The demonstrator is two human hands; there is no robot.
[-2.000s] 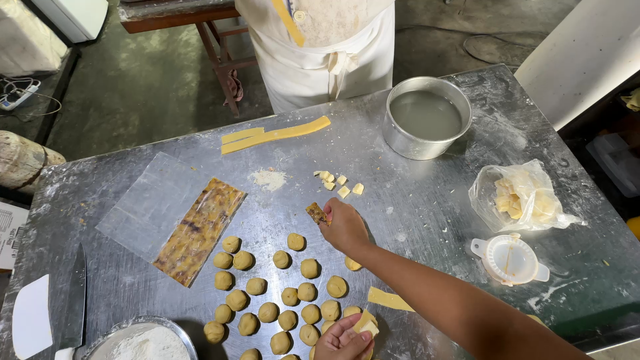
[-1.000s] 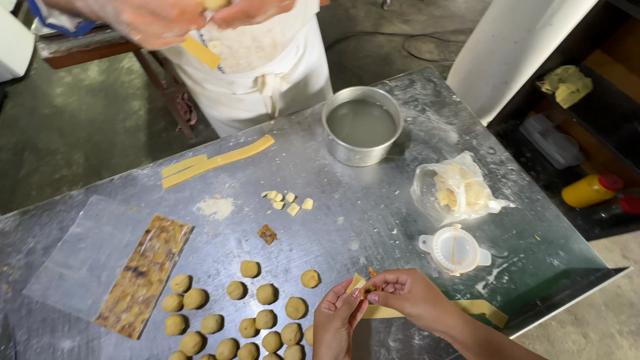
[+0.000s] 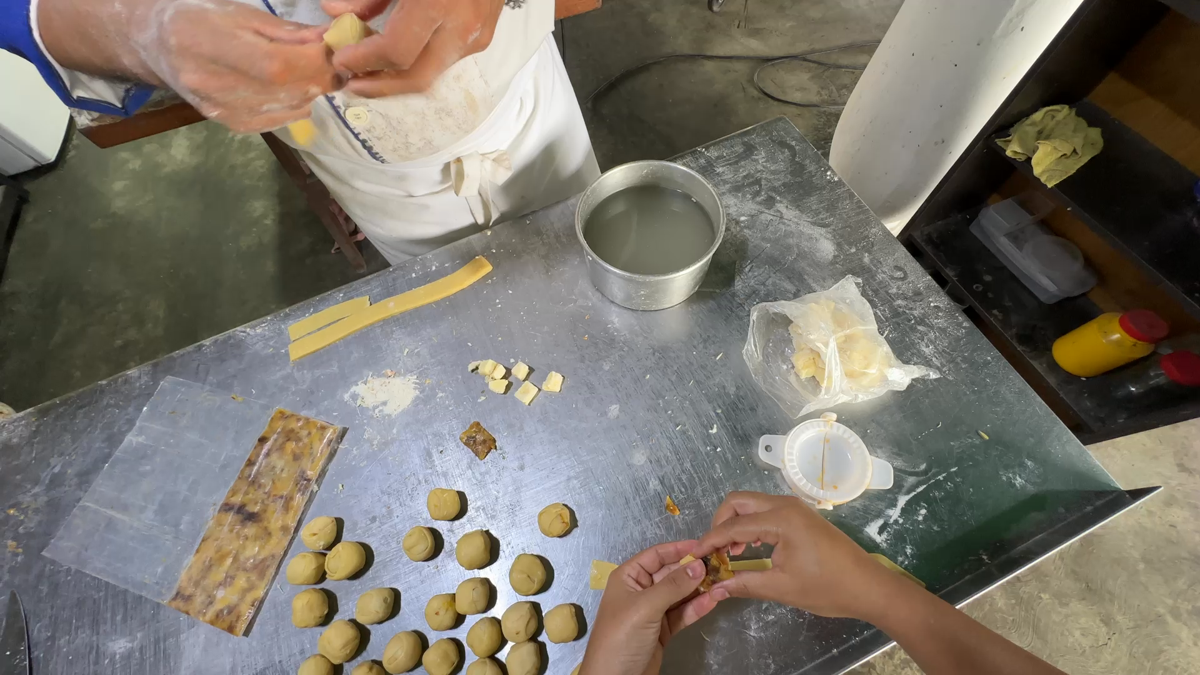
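Observation:
My left hand [image 3: 647,600] and my right hand [image 3: 787,553] meet near the table's front edge, both pinching a small piece of brown sticky filling [image 3: 714,570]. Under them lies a dough strip [image 3: 603,574], partly hidden. To their left several round dough balls [image 3: 473,549] rest on the metal table. A small brown filling piece [image 3: 478,440] lies beyond the balls, near several pale yellow cubes [image 3: 527,392]. A marbled brown filling slab [image 3: 258,520] sits on a clear plastic sheet [image 3: 155,487]. Just beyond my right hand is a white plastic dumpling press [image 3: 827,461].
A metal pot of cloudy liquid [image 3: 651,234] stands near the far edge, left of a plastic bag of pale pieces [image 3: 834,347]. Dough strips [image 3: 389,307] lie at the far left. Across the table, a co-worker's hands [image 3: 309,56] hold a dough piece. A knife [image 3: 14,637] shows at lower left.
My right hand has moved from near the pale cubes to my left hand. The small brown piece it held two seconds ago now lies on the table. The co-worker's hands have come into view.

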